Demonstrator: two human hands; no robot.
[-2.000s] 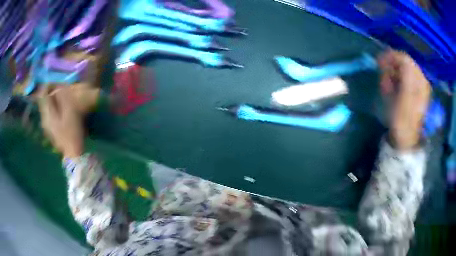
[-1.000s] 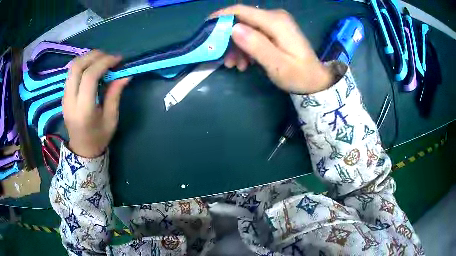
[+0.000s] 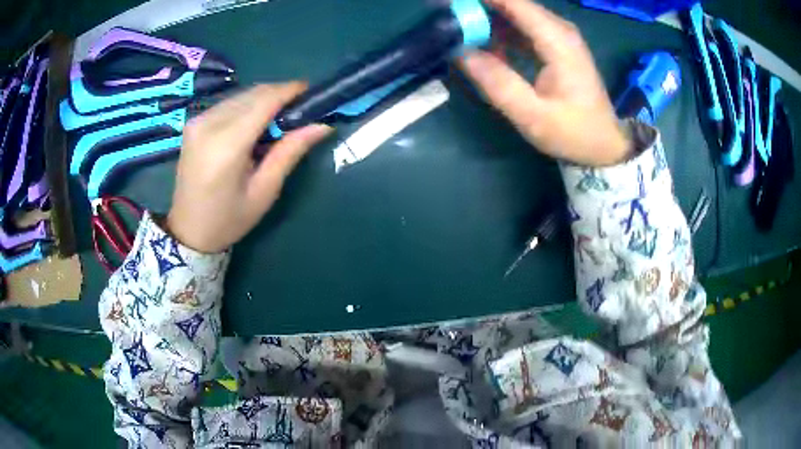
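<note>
A handheld device body (image 3: pixel 378 68), black with a light blue end, is held slanted above the green bench mat. My left hand (image 3: pixel 237 162) grips its lower left end between thumb and fingers. My right hand (image 3: pixel 549 88) holds its light blue upper right end between thumb and fingers. The body is slightly blurred and its black side faces me. Another light blue piece (image 3: pixel 379 95) lies behind it, partly hidden. A white flat strip (image 3: pixel 391 127) lies on the mat just below.
Blue and purple device pieces (image 3: pixel 132 96) lie at left, with red scissors (image 3: pixel 112 230) and a cardboard box (image 3: pixel 54 279). An electric screwdriver (image 3: pixel 652 86), its thin bit (image 3: pixel 524 254), tweezers (image 3: pixel 700 210) and a row of pieces (image 3: pixel 727 96) are at right.
The device body has been turned so its black side shows instead of the light blue side. Both hands still hold it. The view has shifted, so things appear farther right.
</note>
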